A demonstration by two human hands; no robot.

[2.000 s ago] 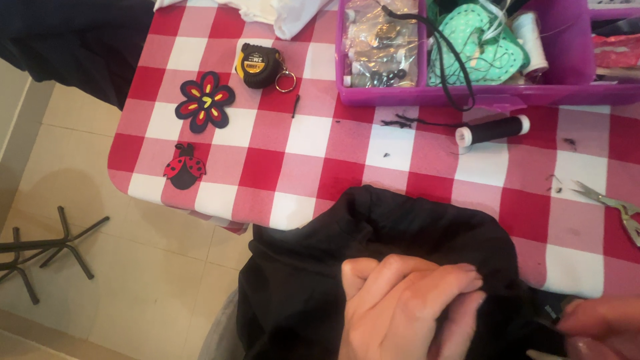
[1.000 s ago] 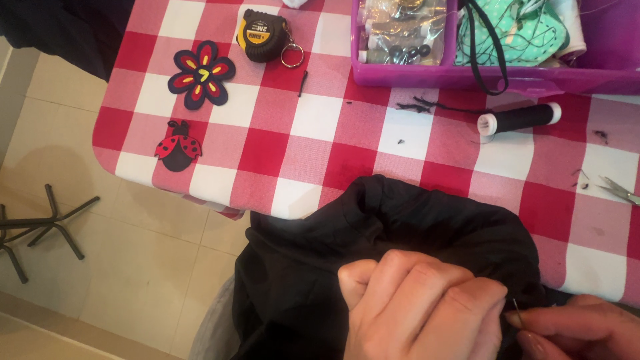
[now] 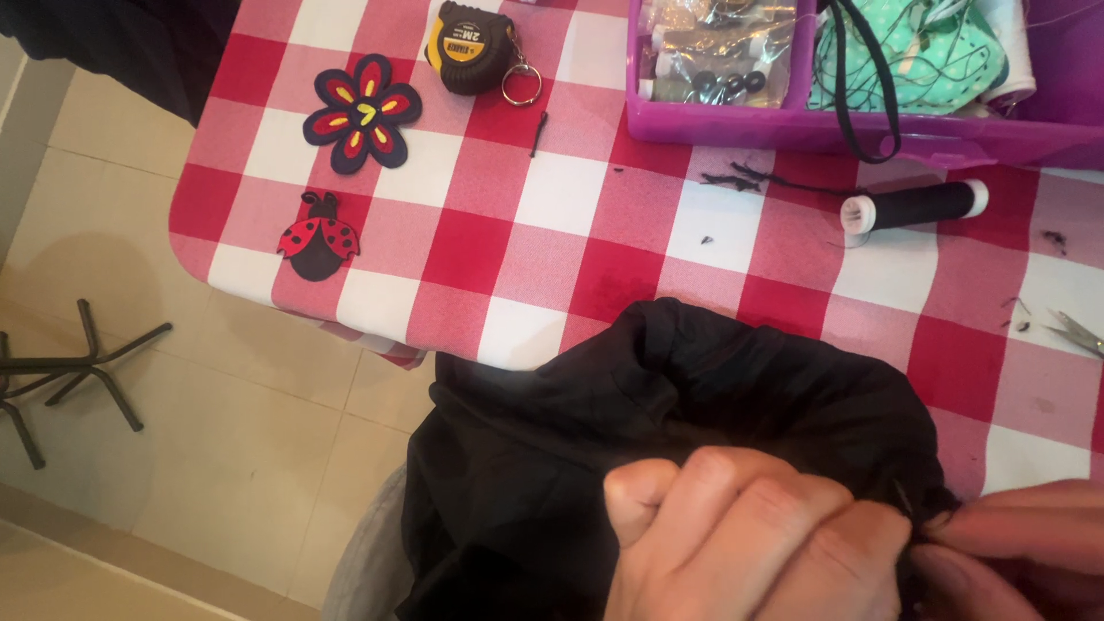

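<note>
Black fabric [image 3: 552, 466] lies bunched over the near edge of the table and hangs down. My left hand [image 3: 759, 535] is closed on it at the lower right. Close beside it, at the right edge, the thumb and fingertips of my right hand [image 3: 1009, 539] pinch together at the cloth; a thin dark sliver, perhaps a needle, shows between the hands. What exactly the right fingertips hold is hidden. Above the cloth lies a spool of black thread [image 3: 918, 207]. The tips of small scissors [image 3: 1078, 332] show at the right edge.
On the checked tablecloth [image 3: 526, 332] are a flower patch [image 3: 364, 113], a ladybug patch [image 3: 318, 239], a tape measure [image 3: 470, 47] with a key ring and a hairpin [image 3: 539, 134]. A purple sewing box [image 3: 716, 125] stands at the top right. Black metal legs [image 3: 95, 362] stand on the floor.
Two seconds ago my right hand was slightly apart from my left; now its fingertips are against the cloth beside the left hand. The left hand keeps its grip.
</note>
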